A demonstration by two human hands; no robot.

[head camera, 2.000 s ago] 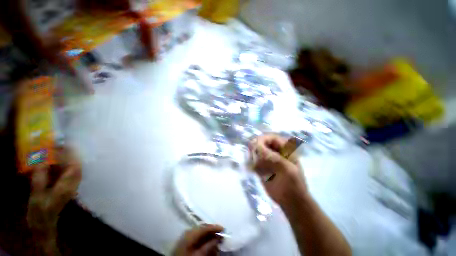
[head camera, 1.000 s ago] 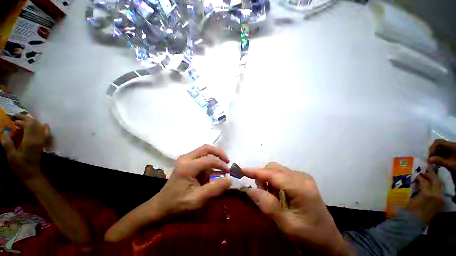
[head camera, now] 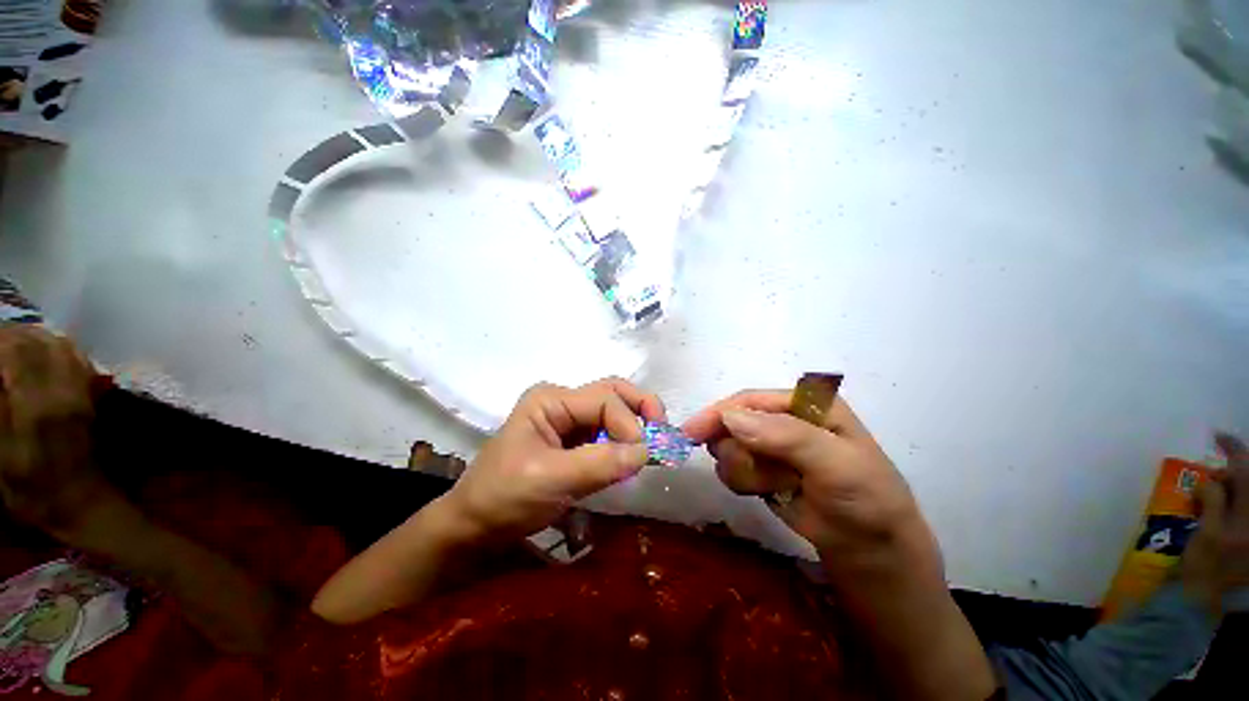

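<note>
My left hand (head camera: 555, 445) pinches a sticker strip near the table's front edge; a short end of the strip hangs below the hand. A hologram sticker (head camera: 667, 442) flashes blue and purple between both hands' fingertips. My right hand (head camera: 822, 459) touches its right side with thumb and finger. A small flat yellow-brown piece (head camera: 816, 396) sticks up between the right hand's fingers. The label strip (head camera: 322, 162) curves in a loop on the table, with grey squares along its upper left part and paler backing lower down.
A pile of label strips (head camera: 432, 48) lies at the top, with strip ends (head camera: 612, 258) reaching down the table. Another person's hand (head camera: 48, 411) is at the left edge. At right, a neighbour's hand (head camera: 1219, 527) holds an orange box (head camera: 1157, 534). A printed box face (head camera: 41, 69) shows top left.
The view has tilted down, so the pile sits higher. My hands stay close together; the sticker between them now faces up and flashes, and the yellow-brown piece shows above my right fingers.
</note>
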